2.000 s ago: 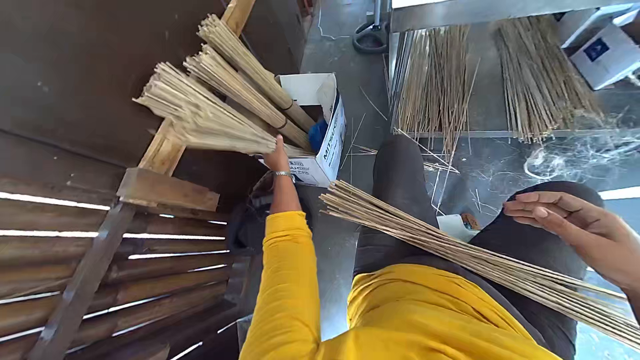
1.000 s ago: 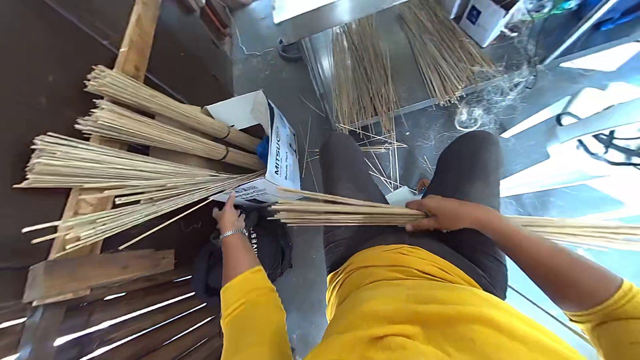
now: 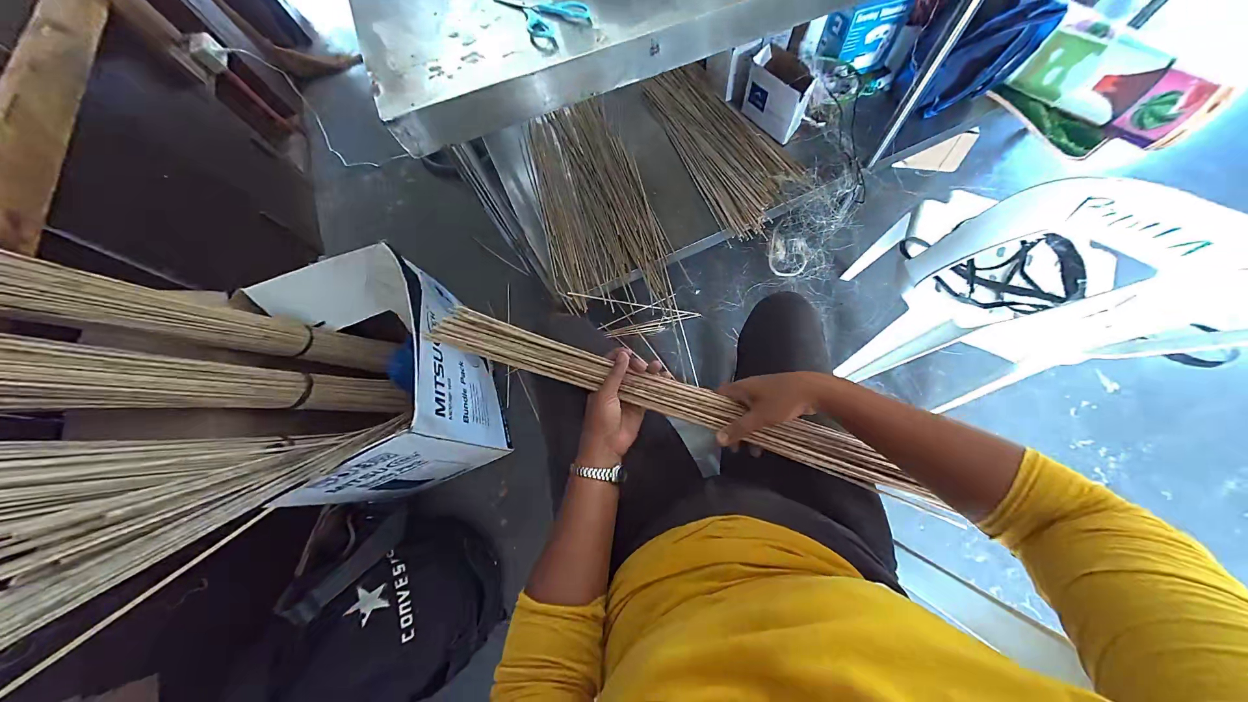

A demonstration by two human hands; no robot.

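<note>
A bundle of thin, light-brown sticks [image 3: 682, 398] lies slantwise above my lap. My left hand [image 3: 616, 405], with a metal-banded watch on the wrist, is closed around its middle from below. Farther right, my right hand [image 3: 770, 405] grips the same bundle from above. The bundle's near-even left ends reach in front of a white cardboard box [image 3: 458, 390]. Two tied bundles of similar sticks [image 3: 156, 375] and a looser, fanned bundle [image 3: 146, 497] stand in that box and lean out to the left.
More sticks lie in two spreads [image 3: 600, 200] on a low metal shelf. Above it is a metal table [image 3: 585, 58] with scissors [image 3: 544, 19]. Loose sticks [image 3: 648, 322] and tangled fibre [image 3: 814, 234] lie near the shelf. A white plastic chair [image 3: 1102, 263] stands right, a black backpack [image 3: 419, 595] left.
My left hand has left the sticks at the box and now holds the bundle over my lap. My right hand, free two seconds ago, grips that bundle. The view has swung right.
</note>
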